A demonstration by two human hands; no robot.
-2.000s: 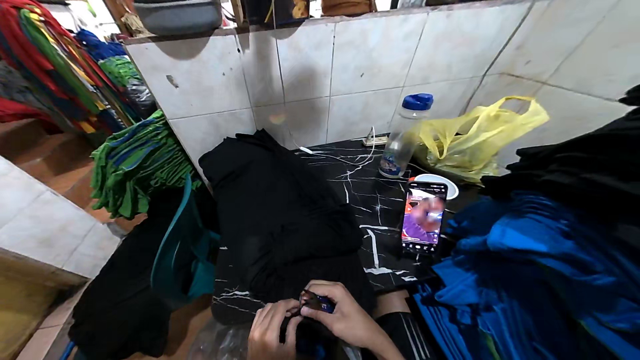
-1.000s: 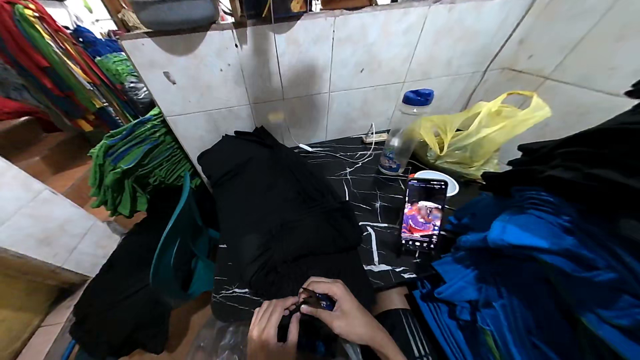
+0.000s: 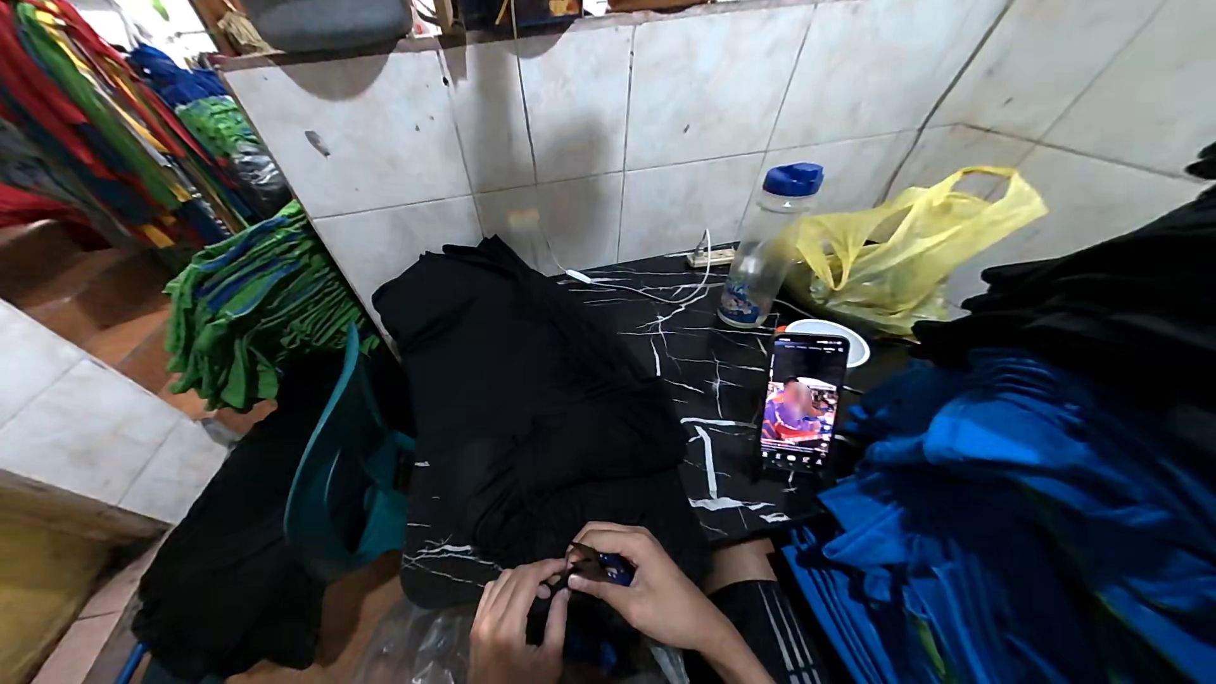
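Note:
At the bottom centre, my left hand (image 3: 518, 617) pinches a piece of dark cloth (image 3: 544, 608) between thumb and fingers. My right hand (image 3: 641, 579) is beside it, closed on a small dark tool with a blue part (image 3: 613, 568), possibly thread snips; its tip meets the cloth at my left fingertips. A pile of black fabric (image 3: 541, 380) lies on the black marble-patterned table just beyond both hands. What lies below my hands is dark and partly hidden.
On the table (image 3: 717, 380) stand a lit phone (image 3: 803, 404), a clear bottle with a blue lid (image 3: 769, 247) and a yellow plastic bag (image 3: 912, 252). Blue garments (image 3: 997, 494) are heaped at the right. A teal plastic chair (image 3: 328, 484) and green garments (image 3: 256, 304) are at the left.

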